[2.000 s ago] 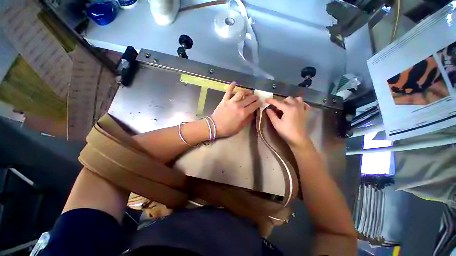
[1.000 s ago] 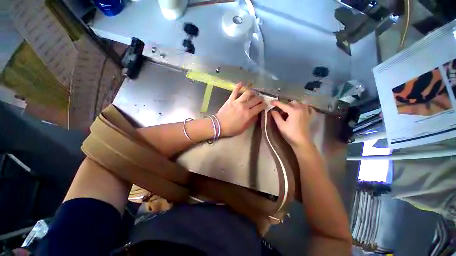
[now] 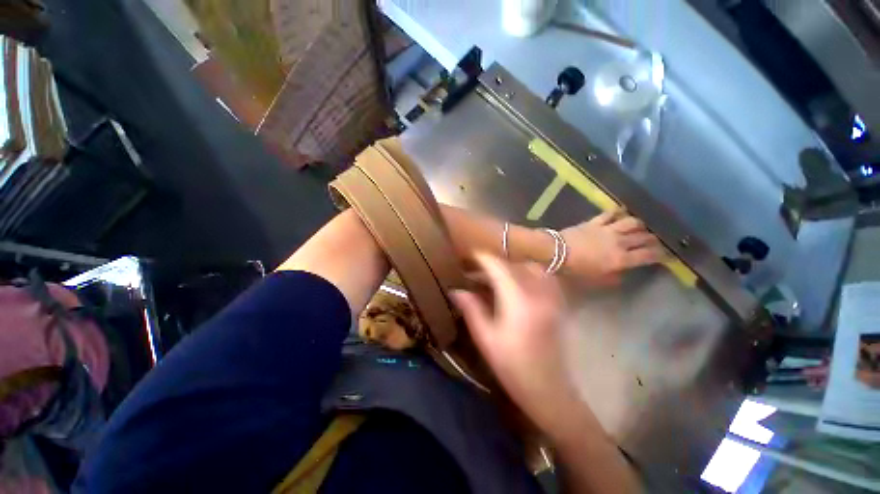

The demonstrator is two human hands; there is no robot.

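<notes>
The looped tan-brown strap bundle [image 3: 410, 241] hangs over my left forearm. My left hand [image 3: 618, 246] lies on the steel machine bed [image 3: 618, 347], its fingertips near the guide bar [image 3: 608, 169] beside the yellow tape marks [image 3: 569, 178]. No strip shows under it. My right hand [image 3: 511, 318] is blurred and is beside the lower part of the bundle, its fingers pointing at the straps. Whether it grips a strap cannot be told.
Black knobs [image 3: 569, 82] stand behind the bar, with a white tape roll [image 3: 627, 87] on the pale surface. Brown pattern sheets [image 3: 328, 87] are at the upper left of the machine. A printed sheet [image 3: 854, 357] is at the right edge. A stack of strips [image 3: 29, 96] is at far left.
The view has swung left. My right hand has left the bar and moved back to the bundle. The strip and white end piece no longer show at the bar. My left hand stays near the bar.
</notes>
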